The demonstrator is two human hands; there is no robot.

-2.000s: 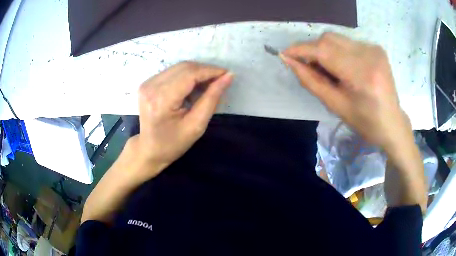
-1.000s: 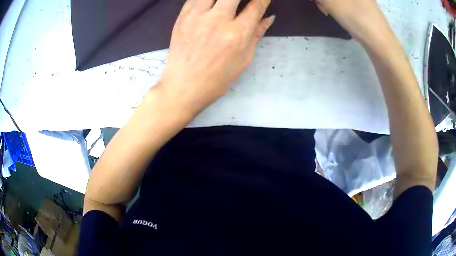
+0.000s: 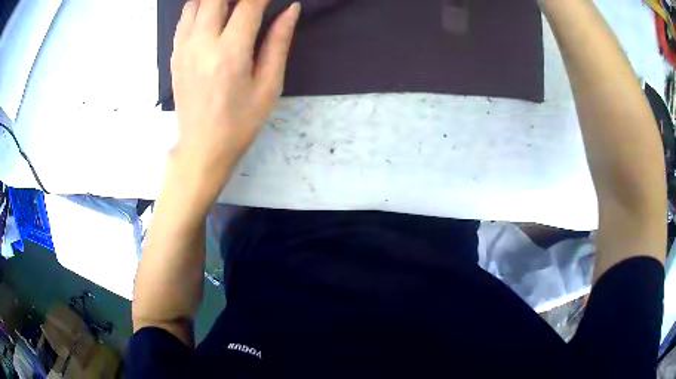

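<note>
The dark brown panel (image 3: 370, 63) lies on the white table at the top of the view, its near edge almost straight and its far part cut off by the frame. A small greyish-tan patch (image 3: 454, 16) shows on the panel, right of its middle. My left hand (image 3: 226, 63) lies palm down on the panel's left part, thumb spread from the fingers, with nothing seen in it. My right hand is cut off by the top edge; only the wrist and forearm show at the right, beyond the panel's right edge.
The white table (image 3: 356, 163) has dark specks and marks. Red-orange and yellow things (image 3: 662, 22) are at the far right, with a dark object (image 3: 658, 111) below them. A white plastic bag (image 3: 534, 266) hangs below right. A blue crate (image 3: 30, 215) and white sheet (image 3: 100, 240) are below left.
The panel sits lower in view and lies flatter at its left. My left hand has moved left across it. My right hand has moved up and out of the picture. The patch on the panel is now visible.
</note>
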